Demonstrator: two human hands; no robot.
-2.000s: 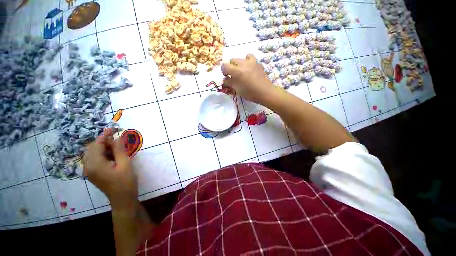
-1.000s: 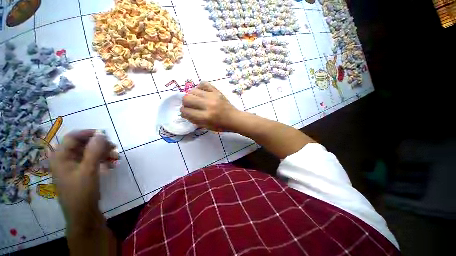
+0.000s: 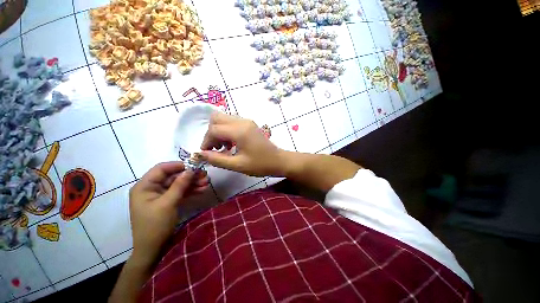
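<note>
My left hand (image 3: 163, 198) holds a small grey piece (image 3: 192, 167) between thumb and fingers, just below the white bowl (image 3: 190, 125). My right hand (image 3: 240, 145) overlaps the bowl's right side. Its thumb and finger pinch a small pale-orange piece (image 3: 196, 157) that meets the grey piece at my left fingertips. The pieces are tiny and partly covered by the fingers, so I cannot tell whether they are joined. The bowl's lower right part is hidden behind my right hand.
Grey pieces (image 3: 21, 136) lie heaped at the left. An orange heap (image 3: 148, 38) lies beyond the bowl. Joined pieces (image 3: 302, 59) stand in rows right of it. Mixed-colour pieces (image 3: 414, 47) crowd the far right edge. The printed tablecloth (image 3: 95, 142) ends just before my checked apron.
My left hand has moved right from beside the grey heap to the bowl. My right hand has come from the orange heap, over the bowl, to my left fingertips. The view has shifted right.
</note>
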